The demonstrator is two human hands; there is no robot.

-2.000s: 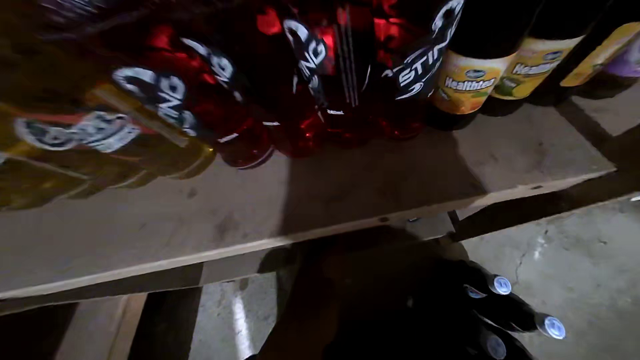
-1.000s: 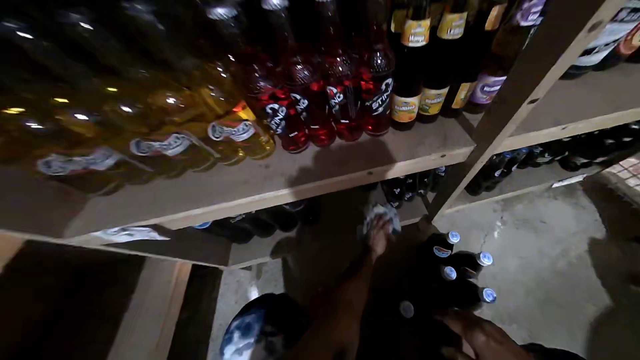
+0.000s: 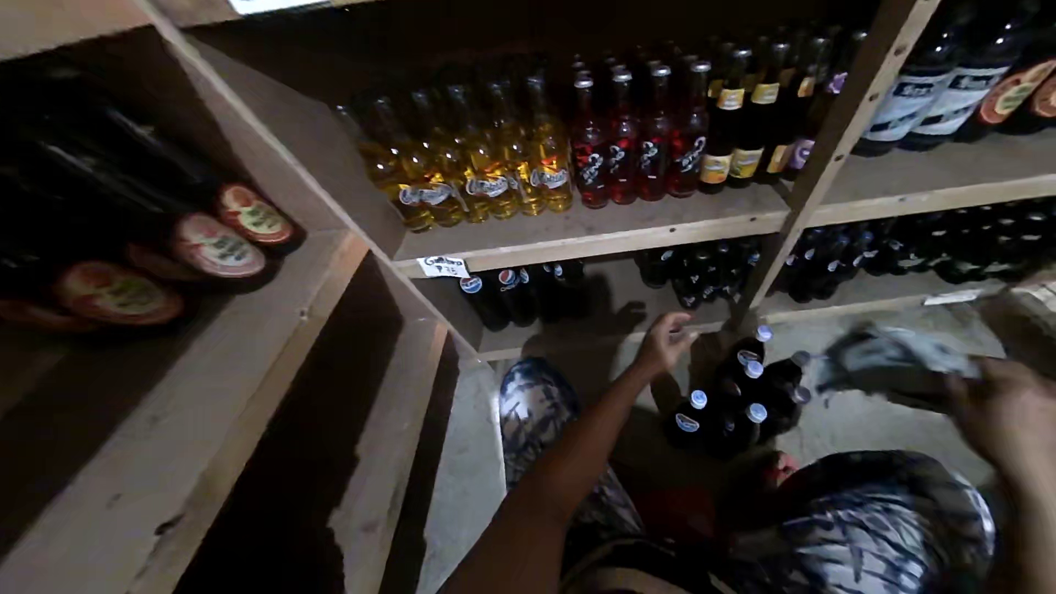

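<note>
My left hand [image 3: 667, 340] reaches forward with nothing in it, its fingers apart and slightly curled, just in front of the bottom shelf and up-left of the bottles on the floor. At the right, my right hand [image 3: 1002, 404] grips a grey cloth [image 3: 895, 360], blurred by motion. Between the two hands, several dark soda bottles [image 3: 757, 412] with pale caps stand in a cluster on the concrete floor. Dark bottles with round blue-and-red labels [image 3: 507, 293] stand in the bottom compartment, left of my left hand.
The wooden shelf [image 3: 594, 243] above holds yellow bottles [image 3: 483, 177], red bottles [image 3: 639, 157] and brown bottles with yellow labels [image 3: 742, 132]. An upright post [image 3: 850, 132] divides the shelving. Large dark bottles [image 3: 165, 231] lie or lean on the left shelf. My knees flank the floor bottles.
The view has pulled back and shows more shelving. A hand at the shelf held the cloth one second ago; now the cloth is in my right hand at the right, and my left hand is empty.
</note>
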